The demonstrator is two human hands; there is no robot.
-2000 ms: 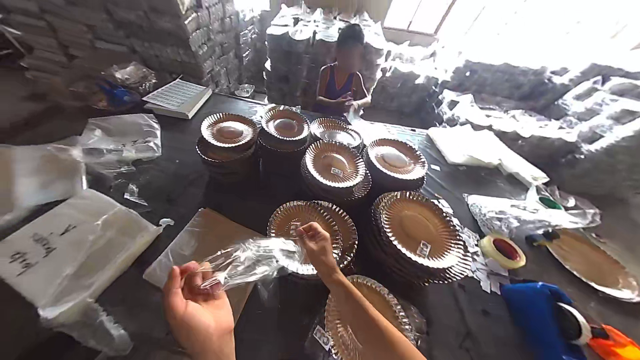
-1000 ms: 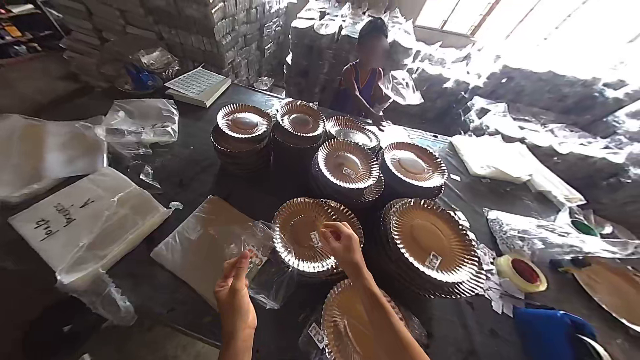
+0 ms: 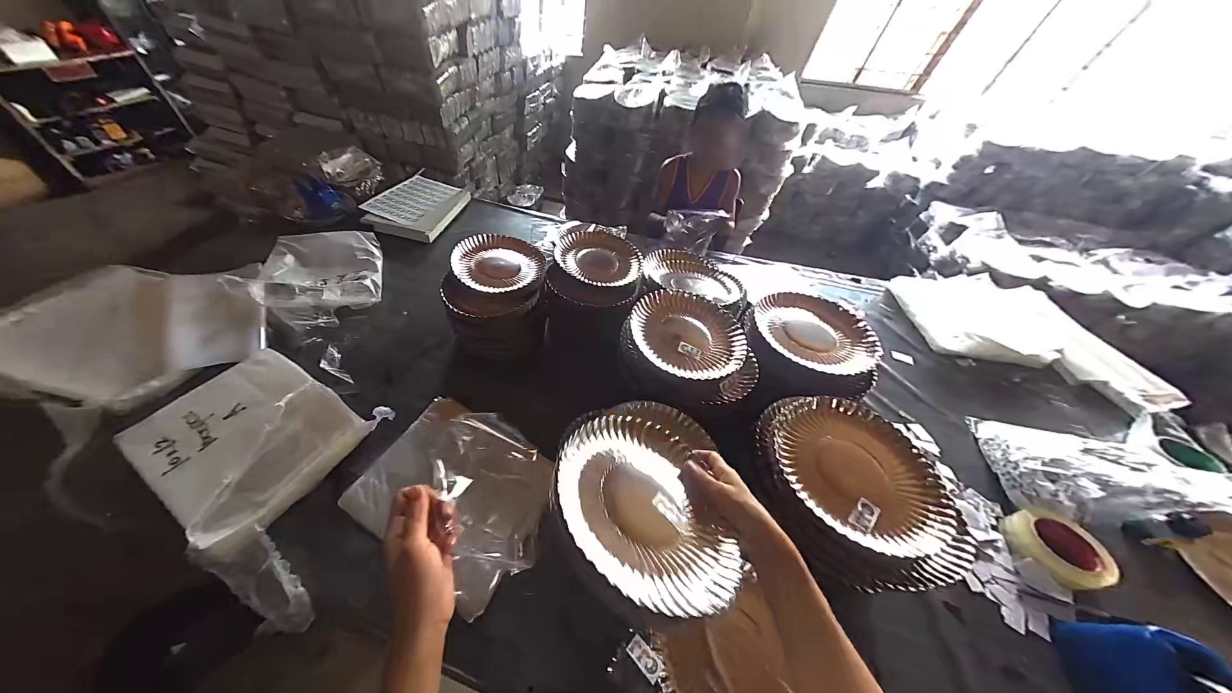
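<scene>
My right hand [image 3: 722,491] grips the right rim of a shiny fluted plate [image 3: 630,500], tilted above a stack at the near middle. Between its fingers my left hand [image 3: 422,525] pinches the edge of a clear plastic bag [image 3: 486,481], which hangs to the left of that plate. Under the bag lies a pack in clear film [image 3: 404,472]. Right of my right hand stands a stack of fluted plates [image 3: 852,472], its top plate bearing a small label. Another plate [image 3: 722,635], partly hidden by my forearm, lies nearest me.
Several more plate stacks [image 3: 688,332] stand farther back. White packs [image 3: 241,443] lie left, a thick book [image 3: 419,207] back left. At right are a tape roll [image 3: 1059,549], loose paper labels [image 3: 1006,577] and a blue item [image 3: 1136,654]. Across the table is a person [image 3: 703,183].
My right hand, over a stack's top plate a second ago, now holds a plate tilted up. The clear bag, stretched between both hands two seconds ago, is now held by my left hand alone.
</scene>
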